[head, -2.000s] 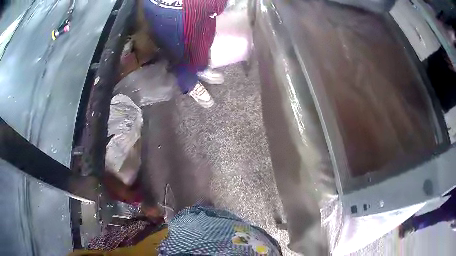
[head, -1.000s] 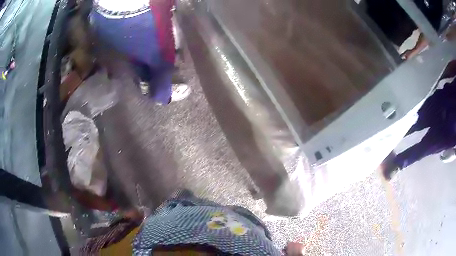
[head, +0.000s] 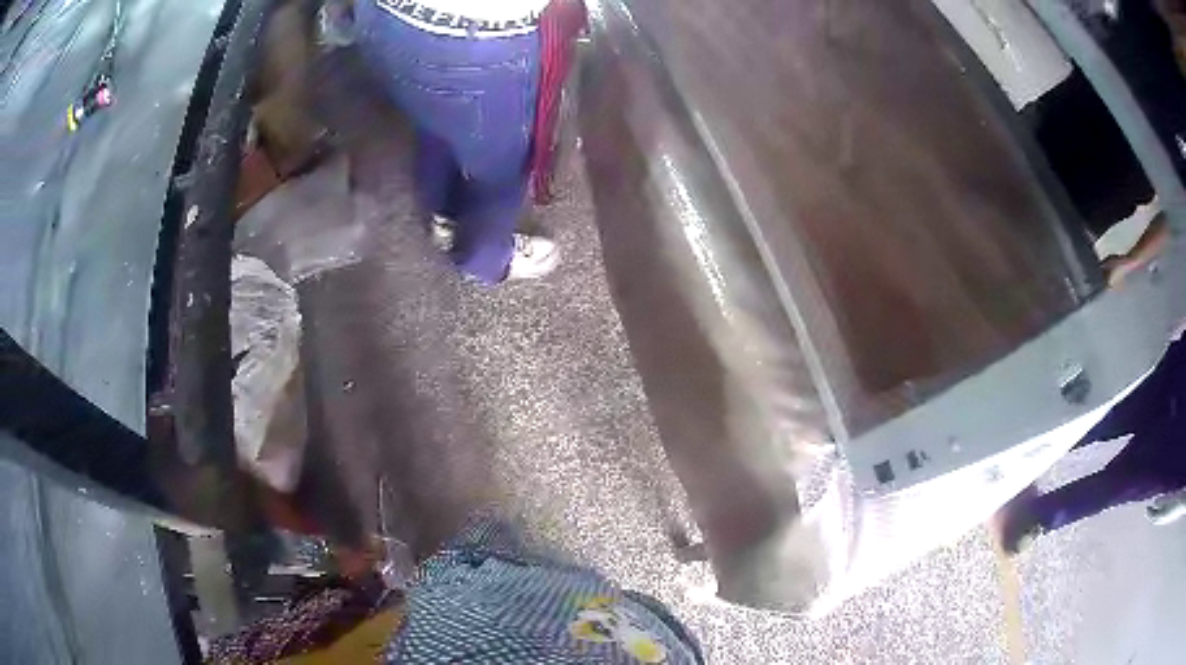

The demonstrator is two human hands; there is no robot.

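No hand of mine is clearly in view. The light-grey sheet-metal housing (head: pixel 1014 409) lies to the right, its angled end towards me. It has a round hole and small dark cutouts. Brown padding (head: pixel 884 195) shows through its large opening. Shiny clear wrap (head: pixel 702 247) hangs along its left side, and bright white sheet surface (head: pixel 910 546) shows below its near end. My checked clothing (head: pixel 520 604) with a yellow and white flower shows at the bottom. A blurred reddish-brown patch beside it is too unclear to name.
The grey-green workbench (head: pixel 85 260) runs along the left, with a crumpled white plastic bag (head: pixel 267 370) beneath. A person in blue trousers (head: pixel 475 117) stands ahead in the speckled aisle (head: pixel 559 377). Another person's hand (head: pixel 1138 247) is at the housing's right side; dark clothing shows beyond its near end.
The view swung right, then partly back. A bare hand at the bottom edge one second ago is out of view. The person ahead has turned their back and shifted their feet.
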